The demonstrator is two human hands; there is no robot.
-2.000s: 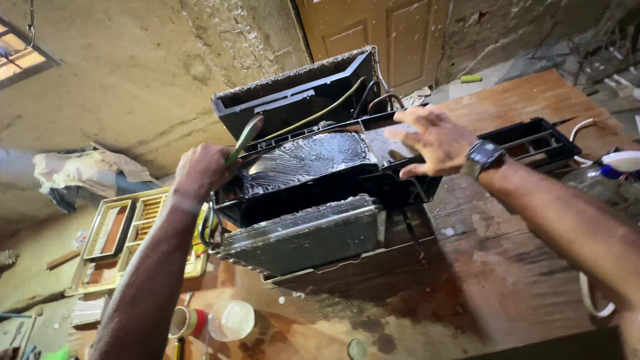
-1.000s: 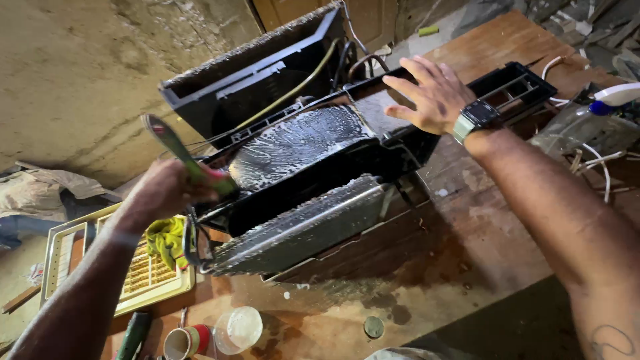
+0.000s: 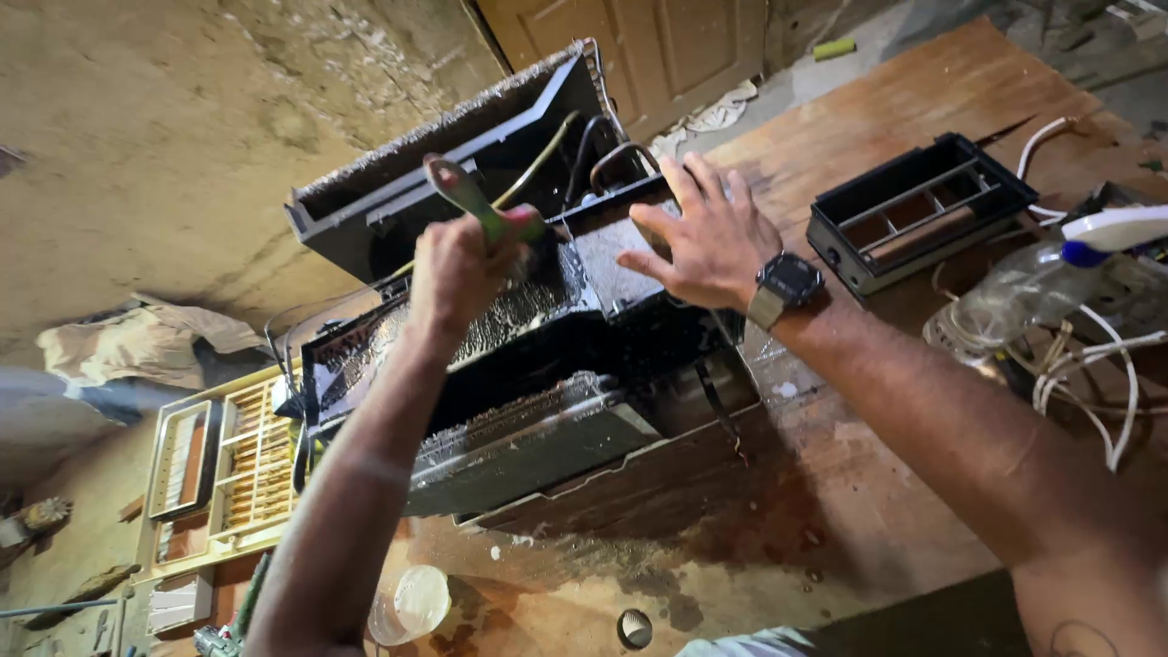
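Observation:
My left hand (image 3: 461,274) is closed around the green handle of a paintbrush (image 3: 474,205); its bristles lie over a black housing panel (image 3: 520,315) coated with wet, whitish suds. My right hand (image 3: 707,242), with a watch on the wrist, has its fingers spread over the grey metal plate (image 3: 620,255) at the panel's right end. The panel is part of an opened window-type air conditioner. Behind it stands a dark casing with a dusty finned coil (image 3: 438,123) along its top, and copper tubes. In front is another finned coil (image 3: 538,447), wet and tilted.
A cream plastic grille (image 3: 219,484) lies at left. Near the front edge are a clear plastic cup (image 3: 411,602) and a small round cap (image 3: 634,628). A black rectangular frame (image 3: 922,210), a spray bottle (image 3: 1013,292) and white cables are at right on the wooden table (image 3: 876,456).
The brush in my left hand has moved right along the sudsy panel, close to my right hand. The black frame, earlier beside the unit's right end, now lies apart from it.

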